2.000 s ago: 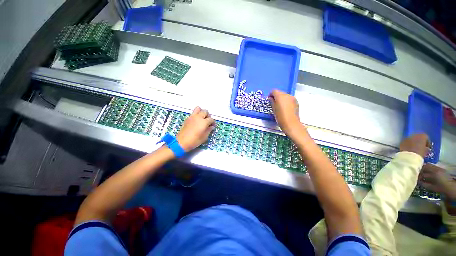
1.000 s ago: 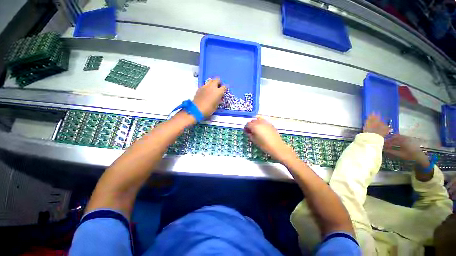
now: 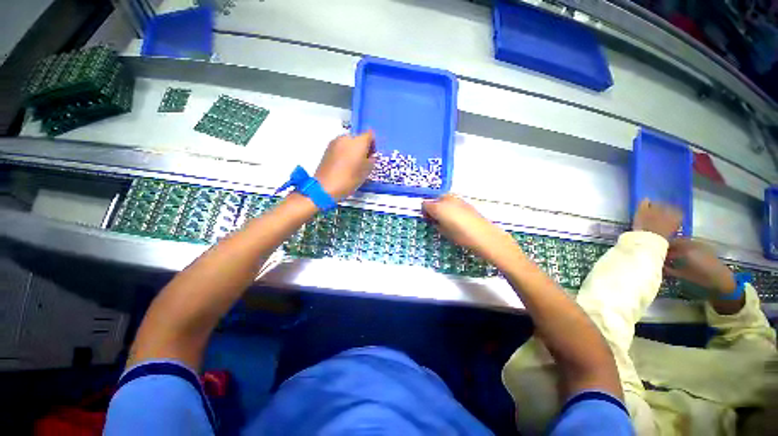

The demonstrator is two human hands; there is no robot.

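Observation:
My left hand (image 3: 345,165), with a blue strap (image 3: 312,188) on its wrist, is at the near left corner of the blue component tray (image 3: 405,102). Its fingertips are bent over the edge of the heap of tiny white and dark components (image 3: 409,170); whether they hold one cannot be told. My right hand (image 3: 450,218) is over the row of green circuit boards (image 3: 362,236), just in front of the tray's near right corner. Its fingers are bent together and too small to show a part between them.
A stack of green boards (image 3: 81,85), a small board piece (image 3: 175,100) and a single panel (image 3: 231,118) lie left on the shelf. Other blue trays (image 3: 179,34) (image 3: 550,43) (image 3: 661,174) stand beyond and right. Another person's hands (image 3: 657,220) work at right.
Over two seconds my left hand went from the boards to the tray, and my right hand from the tray to the boards. In the last second both moved only slightly; the view shifted.

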